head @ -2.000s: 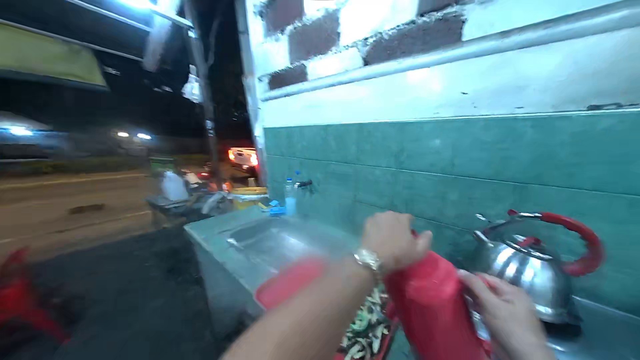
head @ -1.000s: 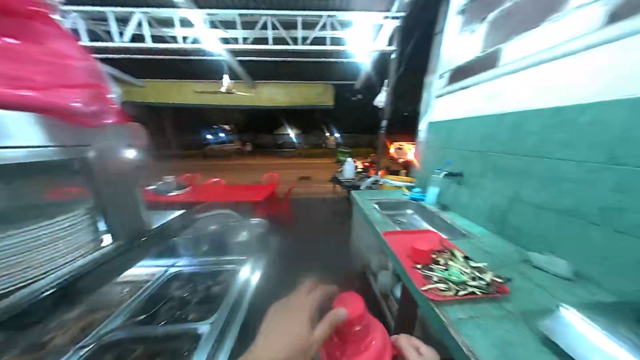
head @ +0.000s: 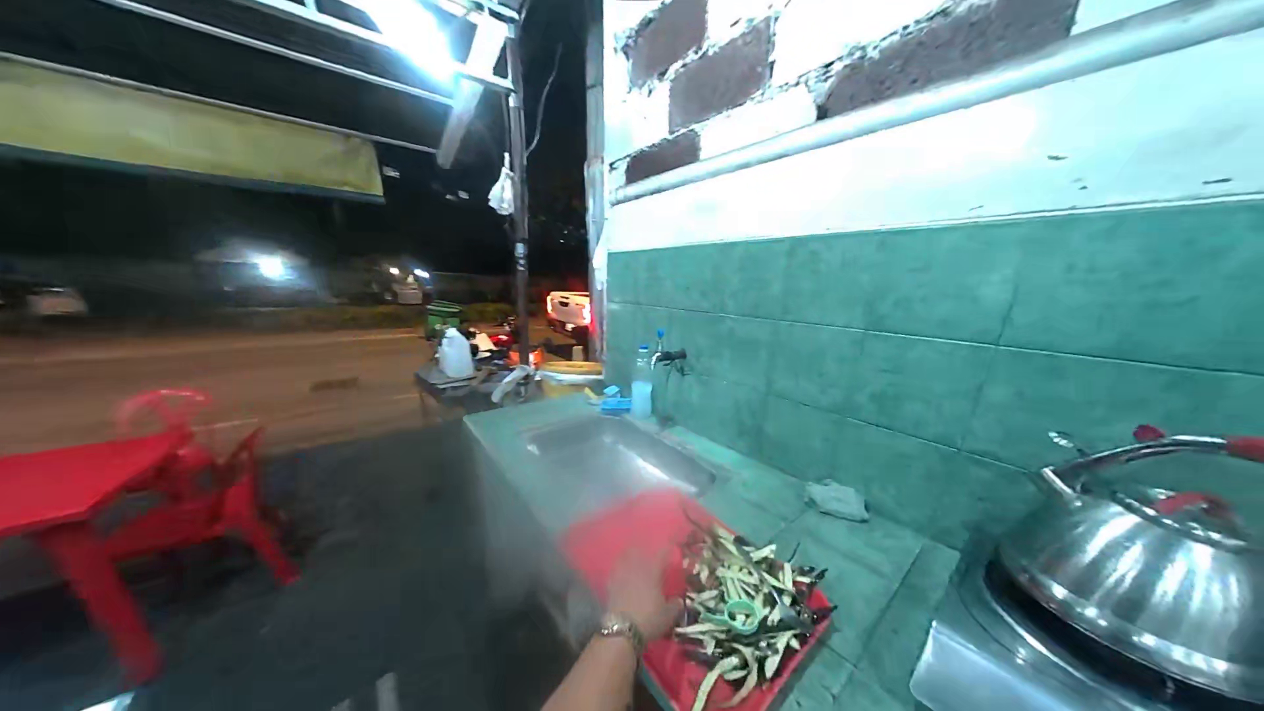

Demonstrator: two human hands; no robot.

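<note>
My left hand (head: 642, 597), with a metal-banded watch or bracelet (head: 620, 629) at the wrist, reaches over the left part of a red plastic tray (head: 671, 671). It is blurred, as is the red surface around its fingers, so whether it grips anything cannot be told. Beside the fingers, a heap of pale and dark cut vegetable strips or peelings (head: 746, 602) lies on the tray, with a small green ring-shaped thing (head: 741, 616) among them. My right hand is outside the view.
Beyond the tray is a steel sink (head: 622, 454) in the green tiled counter (head: 869, 568). A bottle (head: 642, 383) stands by the tap (head: 671, 355). A folded cloth (head: 837, 500) lies near the wall. At right a steel kettle (head: 1136, 568) sits on a stove (head: 973, 662); red furniture (head: 89, 484) stands left.
The red jug that both hands held earlier is out of view, as is my right hand. My left hand is now at the tray. The view has swung right since one second ago.
</note>
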